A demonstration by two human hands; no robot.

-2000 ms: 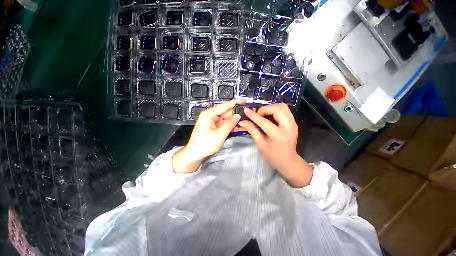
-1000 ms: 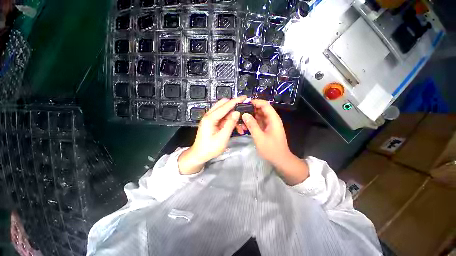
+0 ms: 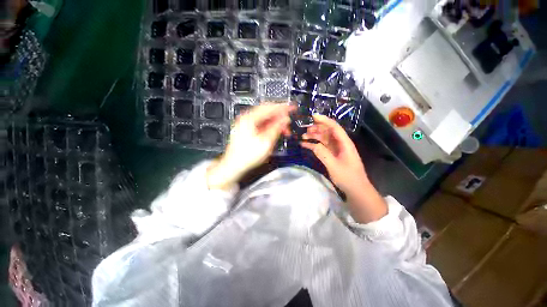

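A small black housing (image 3: 300, 122) shows blurred between my hands, over the near edge of the trays. My left hand (image 3: 255, 137) is motion-blurred, with its fingertips at the housing's left side, and seems to hold it. My right hand (image 3: 342, 153) is just right of the housing, fingers apart and curved; no part shows in it. The large blister tray (image 3: 144, 111) lies ahead with black housings in its pockets. The shinier second blister tray (image 3: 357, 114) adjoins its right side and holds dark parts.
The white press machine (image 3: 378, 123) stands at right with a red-orange emergency stop button (image 3: 401, 117) and a green button (image 3: 418, 135). Cardboard cartons (image 3: 486, 234) are at lower right. More clear trays (image 3: 60, 180) lie at left on the green mat (image 3: 90, 78).
My hands have drawn apart from their close two-handed grip on the housing. My right fingers have opened away from it. The view has shifted slightly.
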